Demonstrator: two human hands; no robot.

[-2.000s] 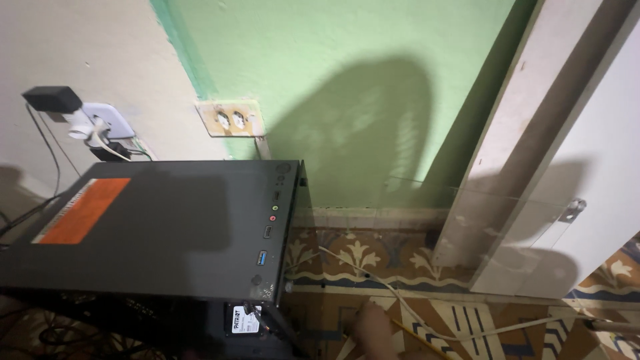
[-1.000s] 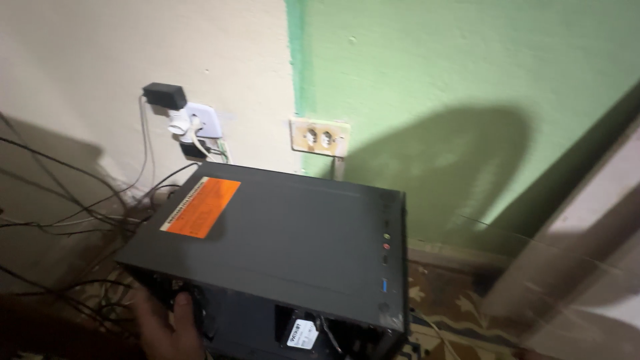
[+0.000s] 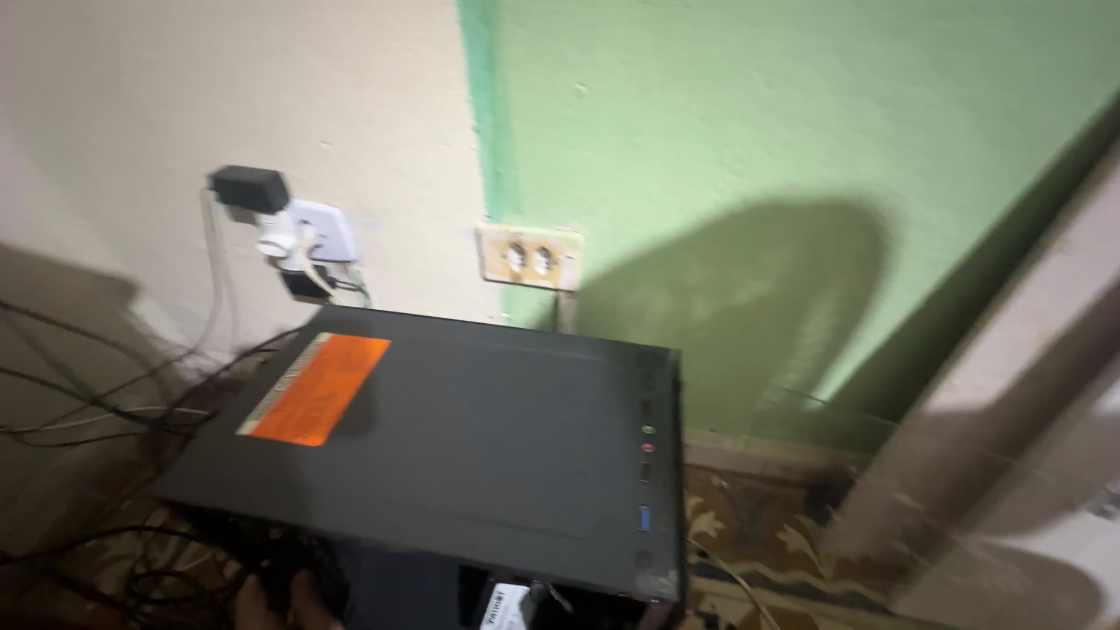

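Observation:
A black desktop computer case point(image 3: 490, 437) stands on the floor near the wall, with an orange sticker point(image 3: 324, 389) on its top and ports along the right end. Its near side looks uncovered; inside it sits a drive with a white label point(image 3: 506, 605). At the lower left, my left hand point(image 3: 284, 604) is at the dark interior of this side, cut off by the frame's bottom edge. Two of its fingers show, blurred, and whether they grip anything is hidden. My right hand cannot be made out.
Black and white cables point(image 3: 96, 420) run along the left and lie on the patterned tile floor. A black power adapter point(image 3: 249, 188) is plugged in at a white wall outlet point(image 3: 324, 232). Another outlet point(image 3: 531, 258) is behind the case. Pale boards point(image 3: 989, 376) lean at the right.
The hand seen right of the case two seconds ago is no longer there. My left hand has come to the near side of the case. The view has shifted left.

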